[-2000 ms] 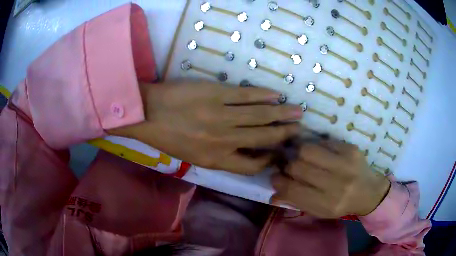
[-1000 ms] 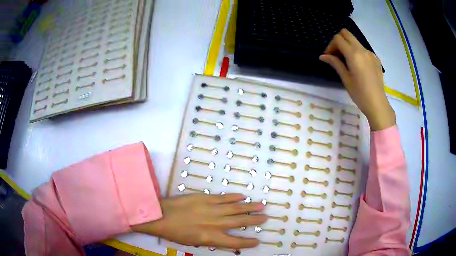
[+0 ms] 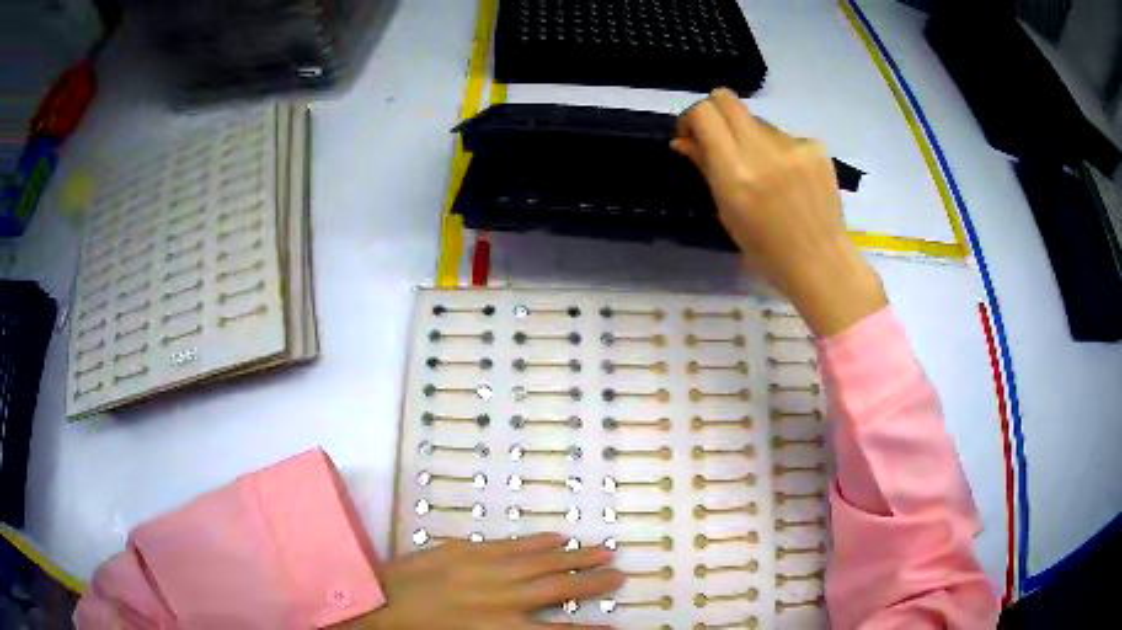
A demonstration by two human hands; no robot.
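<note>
The off-white loading board [image 3: 628, 468] lies flat in front of me, with columns of dumbbell recesses. Small round metal parts [image 3: 485, 393] fill recess ends in the left columns; ends further right are bare tan. My left hand [image 3: 498, 585] lies flat with fingers spread on the board's lower left, partly cut off by the bottom edge. My right hand [image 3: 757, 166] pinches the top edge of a black tray [image 3: 591, 179] beyond the board. This tray is tilted up; its underside or contents are dark and unclear.
Another black tray [image 3: 628, 37] with a grid of round spots lies behind. Stacked off-white boards [image 3: 185, 271] are at the left. Dark trays [image 3: 1070, 246] stand at the far right, and a dark one [image 3: 22, 382] at the left edge. Yellow tape [image 3: 908, 245] marks the tabletop.
The view has shifted, so the board appears lower. The black tray under my right hand is now separated from the tray behind it and tilted. My left hand stays flat on the board.
</note>
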